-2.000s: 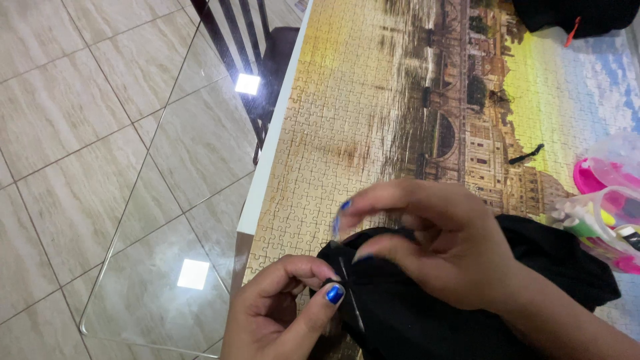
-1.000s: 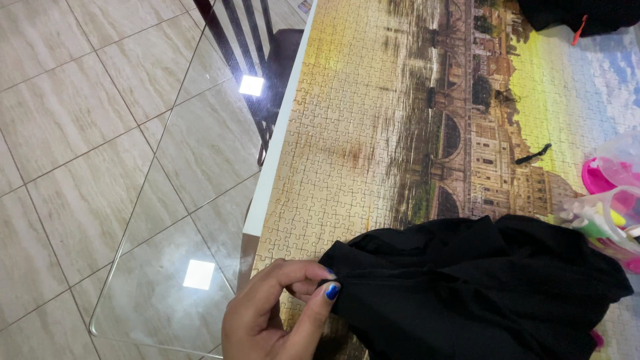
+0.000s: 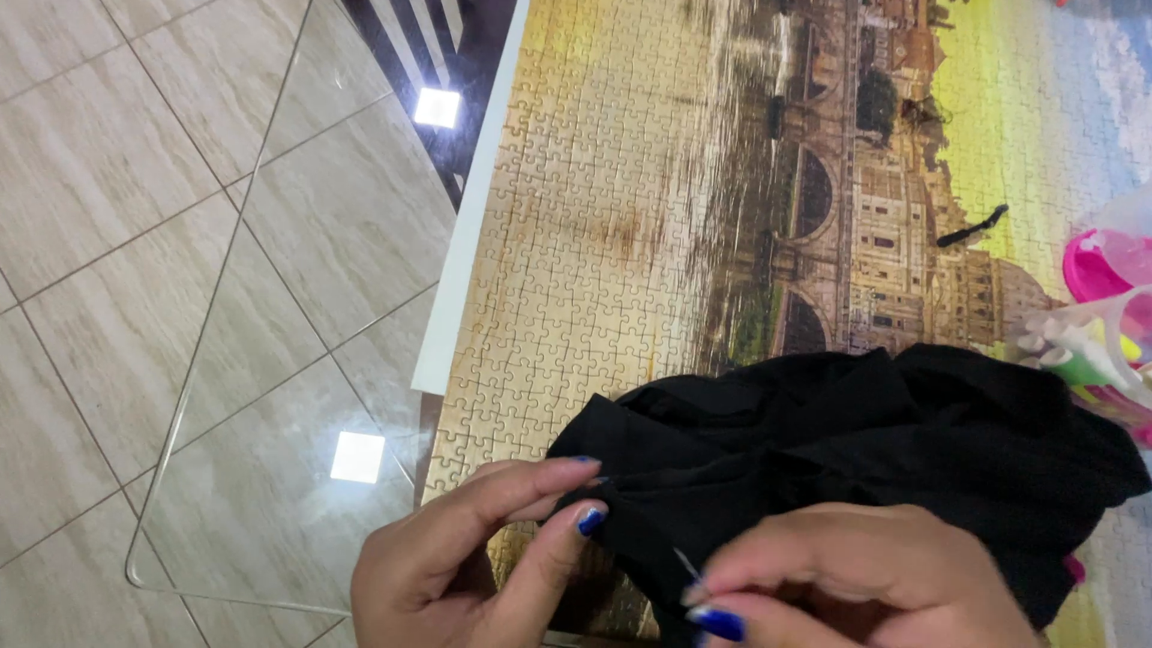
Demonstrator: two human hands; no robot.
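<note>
Black cloth lies bunched over the jigsaw puzzle at the lower right. My left hand pinches the cloth's left edge between thumb and forefinger. Just to the right, above the fabric, my right hand holds a thin sewing needle between thumb and forefinger, its tip pointing up and left. Any thread on it is too faint to tell.
A clear plastic container with small coloured items and a bright pink piece are at the right. A short black strip rests on the puzzle. A glass tabletop edge extends over the tiled floor at left.
My right hand, out of view one second ago, is back at the lower right with the needle. My left hand has kept its pinch on the cloth.
</note>
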